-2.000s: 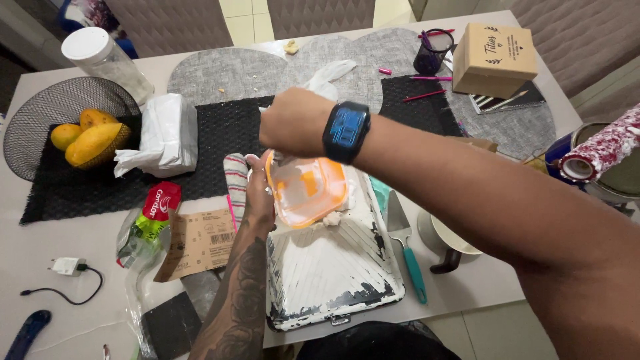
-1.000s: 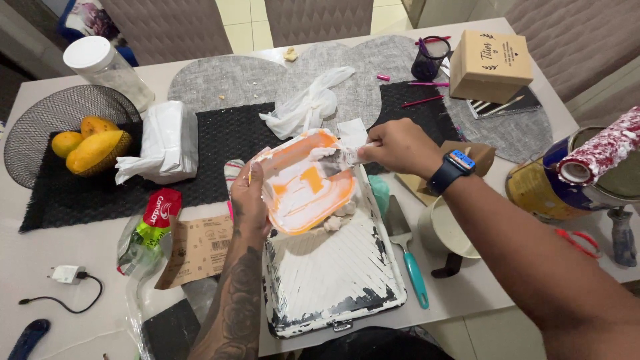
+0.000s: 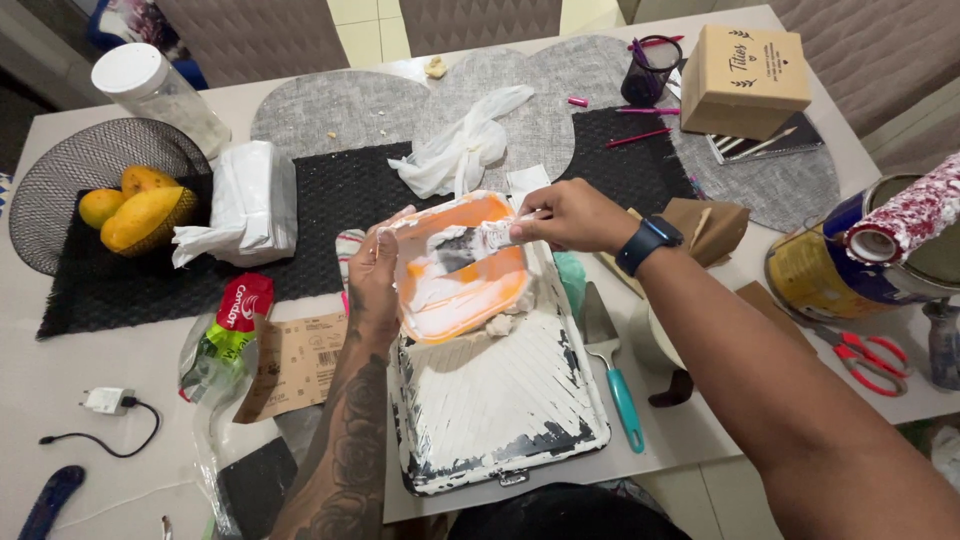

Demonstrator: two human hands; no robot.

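Observation:
My left hand (image 3: 377, 274) grips the left side of an orange plastic tub (image 3: 427, 307), tilted and smeared inside with white paste. My right hand (image 3: 570, 217) holds a paste-covered spatula (image 3: 469, 249), whose grey blade lies in the tub; its handle is mostly hidden by my fingers. Beneath the tub lies a black paint tray (image 3: 495, 397) coated in white, its upper part covered by the tub. White lumps cling to the tub's lower right edge. A cake server (image 3: 607, 352) with a turquoise handle rests just right of the tray.
Left are a wire basket of mangoes (image 3: 146, 217), wrapped napkins (image 3: 253, 202), a sandpaper sheet (image 3: 296, 364) and a charger (image 3: 109, 401). A plastic bag (image 3: 469, 142) lies behind the tub. Right are a cup (image 3: 656, 337), red-handled scissors (image 3: 870, 364), and a paint can (image 3: 817, 262) beneath a roller (image 3: 911, 210).
My right hand, raised in front of the tub two seconds ago, has come down to its right side, and the spatula blade now reaches further into the tub. My left hand keeps its hold.

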